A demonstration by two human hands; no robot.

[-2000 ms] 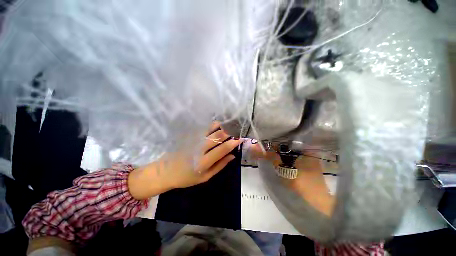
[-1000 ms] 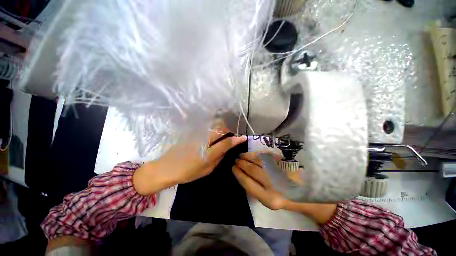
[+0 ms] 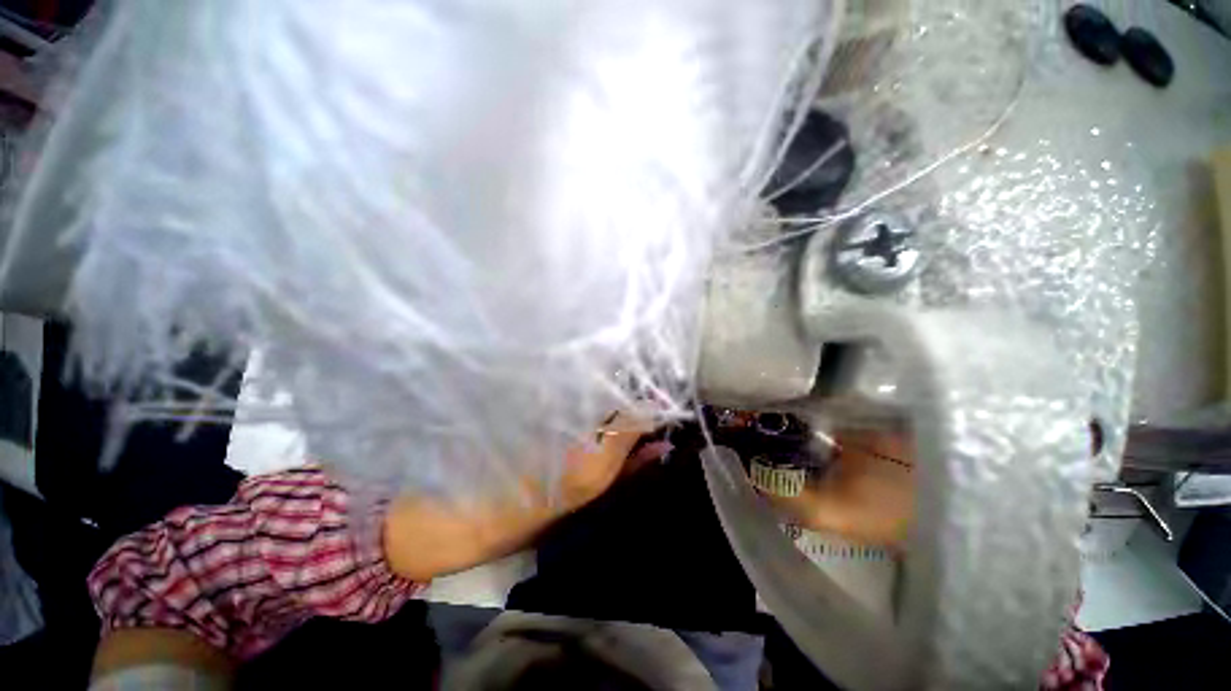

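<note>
A flat black cloth panel (image 3: pixel 641 560) lies on the machine bed and hangs over its front edge. My left hand (image 3: pixel 594 466) rests on the cloth beside the needle area, its fingers partly hidden by white thread fringe. My right hand (image 3: pixel 857 493) shows in part through the pale curved guard (image 3: pixel 999 500) of the sewing machine, right of the needle area; its fingertips are blurred and hidden. Whether it touches the cloth cannot be told. The needle area (image 3: pixel 756 425) is dark and mostly covered.
White frayed thread fringe (image 3: pixel 405 203) blocks much of the upper left. The white machine head (image 3: pixel 1067 216) fills the upper right. A ruler strip (image 3: pixel 844 547) runs along the bed edge. More black cloth (image 3: pixel 135 432) lies at the left.
The view has moved closer to the machine head, so guard and fringe look larger. My right hand, earlier flat on the cloth beside my left, now shows behind the guard, farther right.
</note>
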